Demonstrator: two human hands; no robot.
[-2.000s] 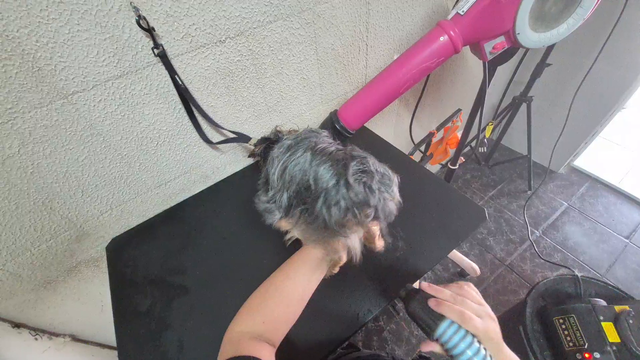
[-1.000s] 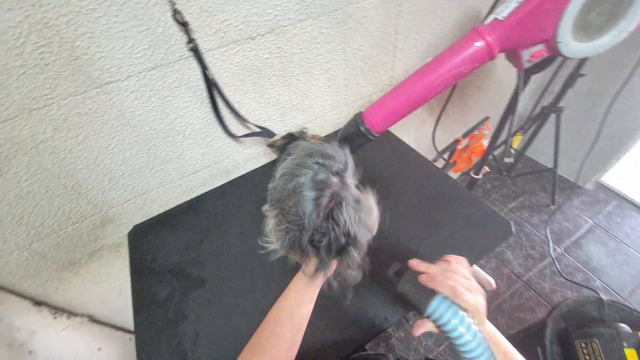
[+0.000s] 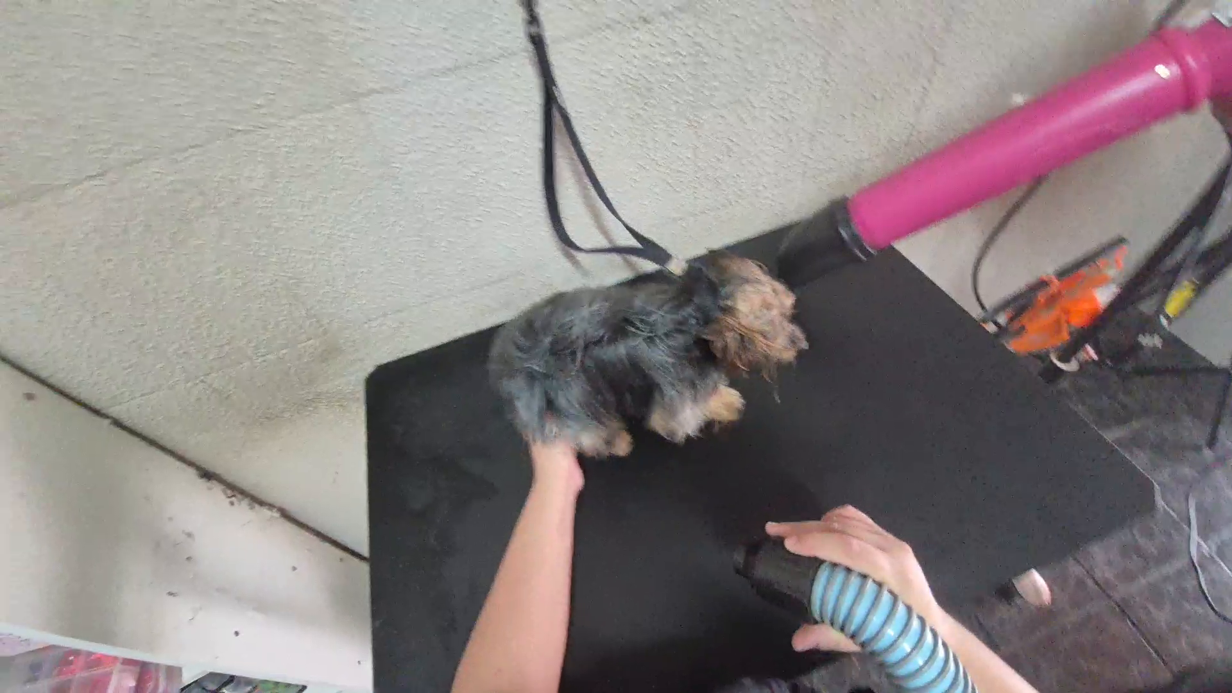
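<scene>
A small dog (image 3: 616, 351) with dark grey and tan fur stands on the black grooming table (image 3: 895, 423), its head toward the right. A black grooming loop (image 3: 577, 144) hangs beside the wall and reaches its neck. My left hand (image 3: 556, 464) is at the dog's rear; its fingers are hidden under the fur. In my right hand (image 3: 857, 558) is the black nozzle (image 3: 778, 575) of a light-blue ribbed dryer hose (image 3: 890, 621), held over the near part of the table and apart from the dog.
A pink dryer tube (image 3: 1020, 144) with a black end (image 3: 823, 245) reaches over the table's far edge, close to the dog's head. Beyond the right edge are an orange item (image 3: 1064, 308), black stand legs and a cable on dark floor tiles. A textured wall (image 3: 337, 192) borders the far side.
The dog has turned: its head now points right, beside the pink tube's end. My left hand has moved from the dog's front to its rear. The view has shifted left.
</scene>
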